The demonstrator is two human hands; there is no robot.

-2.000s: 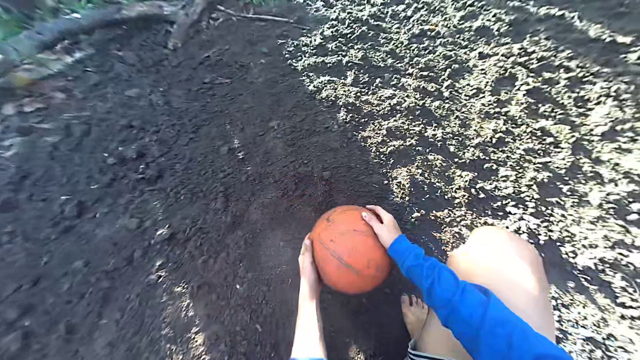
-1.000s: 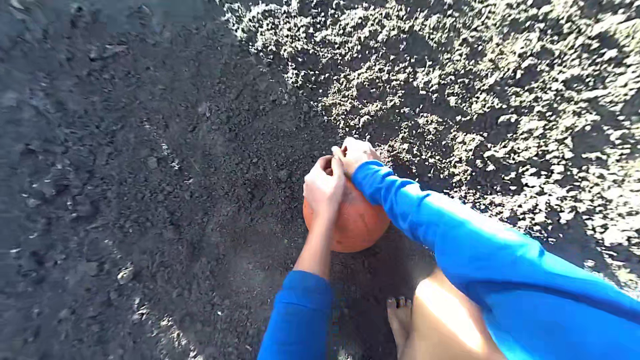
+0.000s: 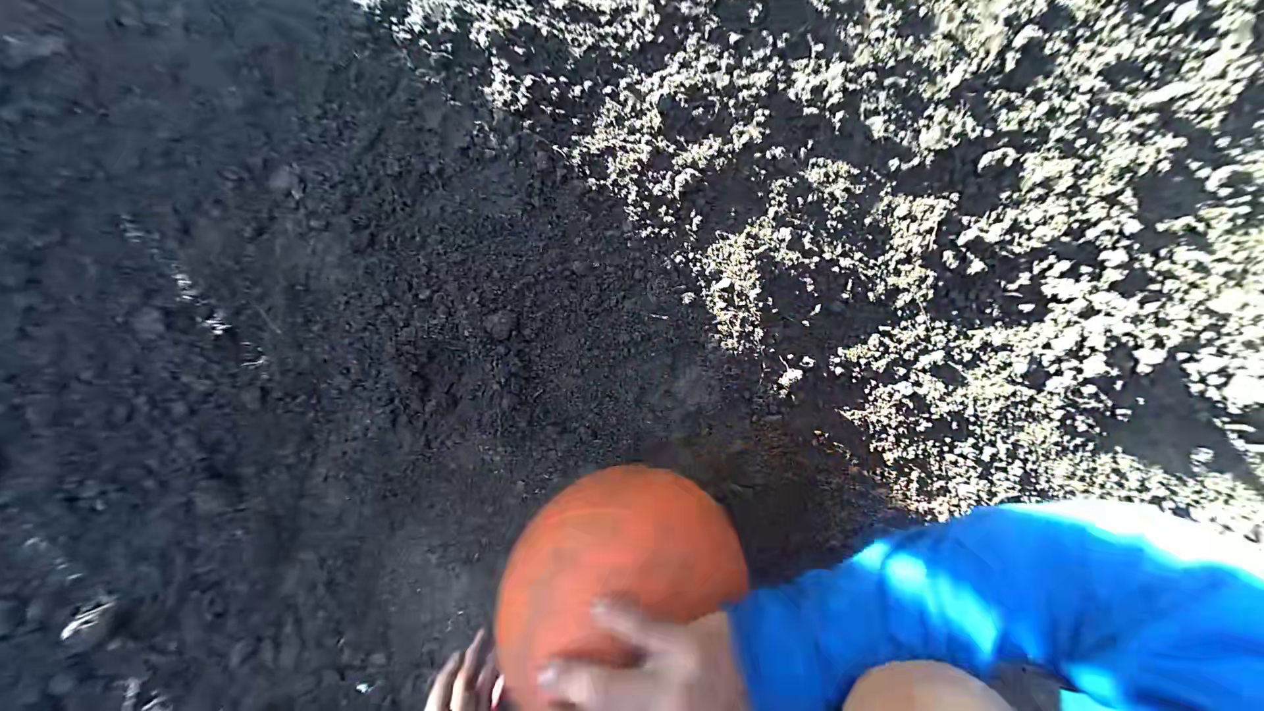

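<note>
An orange ball point(image 3: 622, 533), a basketball by its dark seams in the earlier views, shows at the bottom centre, slightly blurred. My right hand point(image 3: 647, 657), coming out of a blue sleeve, lies on its lower right face with the fingers spread and blurred. At the bottom edge, only the fingers of my left hand point(image 3: 466, 679) show against the ball's lower left side; the rest of that hand is outside the view. Between them the two hands hold the ball.
Dark, loose soil point(image 3: 395, 326) covers the left and middle. Brightly sunlit, crumbly ground point(image 3: 1037, 247) spreads across the upper right. Part of my bare knee point(image 3: 923, 686) shows at the bottom, below the blue sleeve point(image 3: 987, 583).
My hands, close together on top of the ball a second ago, are now apart, the left at its lower left side and the right across its face. The ball sits lower in view.
</note>
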